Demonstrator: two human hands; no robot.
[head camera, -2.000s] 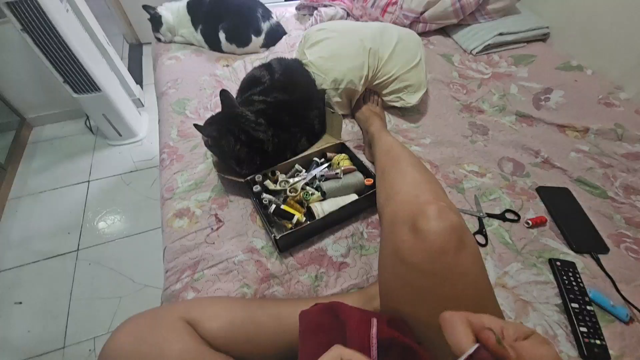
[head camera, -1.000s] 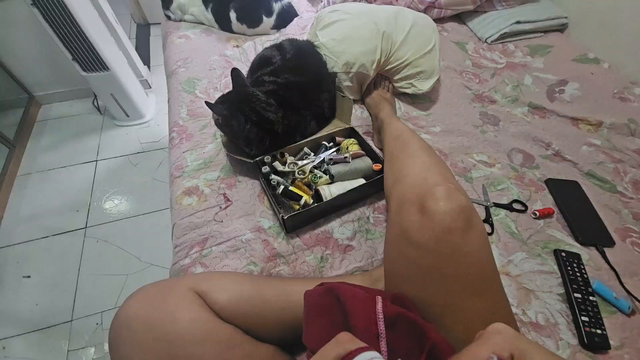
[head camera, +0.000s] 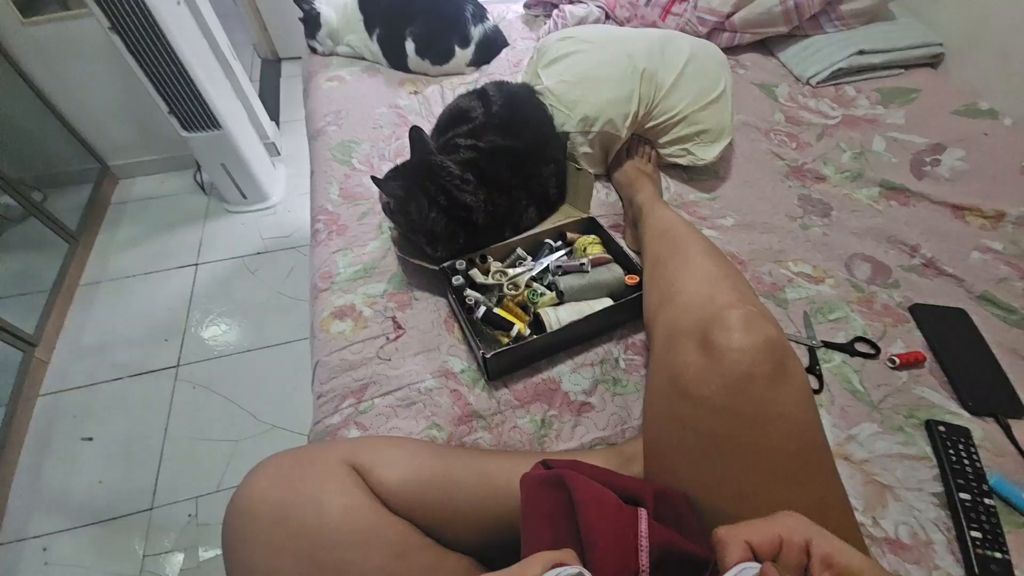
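Observation:
Dark red fabric (head camera: 592, 512) with a pink stitched trim lies between my legs at the bottom of the head view. My left hand (head camera: 538, 564), mostly cut off by the lower edge, touches a white strip at the fabric's left. At its right, my right hand (head camera: 788, 544) has curled fingers pinched on another bit of white material. Both hands' lower parts are out of frame. Past my legs, a black box (head camera: 560, 346) holds thread spools, a gray thread cone (head camera: 590, 284) and white-handled scissors (head camera: 524, 276).
Black-handled scissors (head camera: 814, 344), a red thread spool (head camera: 906, 360), a black phone (head camera: 964, 356) and a remote control (head camera: 968, 496) lie right of my knee. A black cat (head camera: 488, 168) rests against the box; a black-and-white cat (head camera: 400, 32) and a pillow (head camera: 640, 80) are farther back.
My right hand, low at the bottom edge one second ago, shows more fully now. The box, scissors and spool have stayed in place on the bed. The view has shifted slightly.

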